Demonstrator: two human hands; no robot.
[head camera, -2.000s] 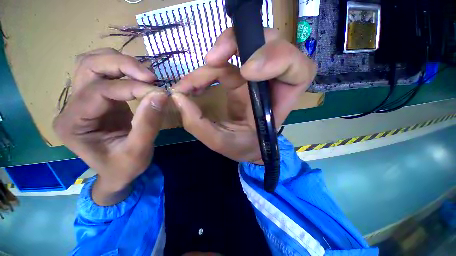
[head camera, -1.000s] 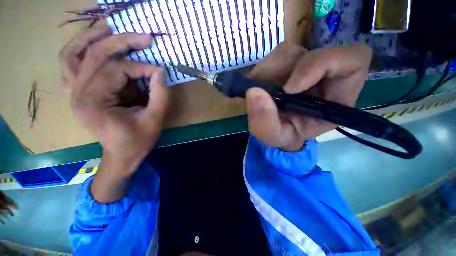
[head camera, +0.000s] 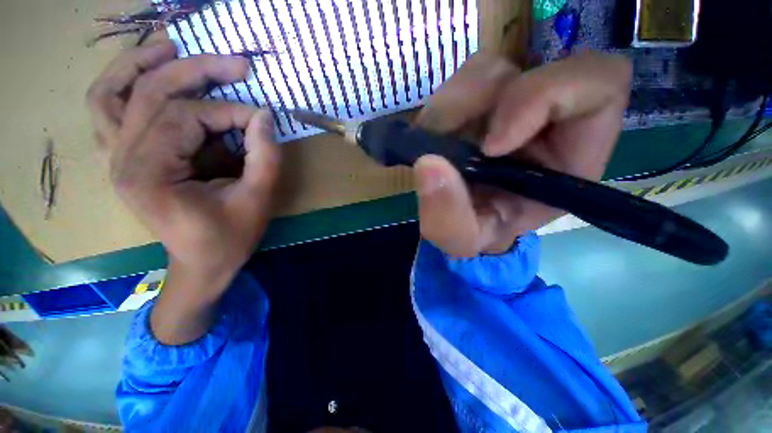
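Note:
My right hand (head camera: 525, 152) grips the black soldering iron (head camera: 550, 188), its metal tip pointing left at the lower left part of the white striped panel (head camera: 364, 51). My left hand (head camera: 195, 152) is at the panel's lower left corner, thumb and index fingertips pinched together beside the iron's tip. A thin dark strand shows at these fingertips, too small to make out clearly. Dark red-black lead wires (head camera: 135, 24) fan out at the panel's upper left edge.
Loose dark wires (head camera: 48, 178) lie on the brown cardboard (head camera: 93, 211) at left. A metal-edged box with amber-brown inside (head camera: 667, 20) sits on the dark speckled case (head camera: 592, 68) at upper right, with black cords below. The green bench edge runs in front of my body.
My hands were together at the fingertips with the iron upright in my right hand. Now they are apart, and the iron lies pointing left at the panel. The panel appears shifted up and left.

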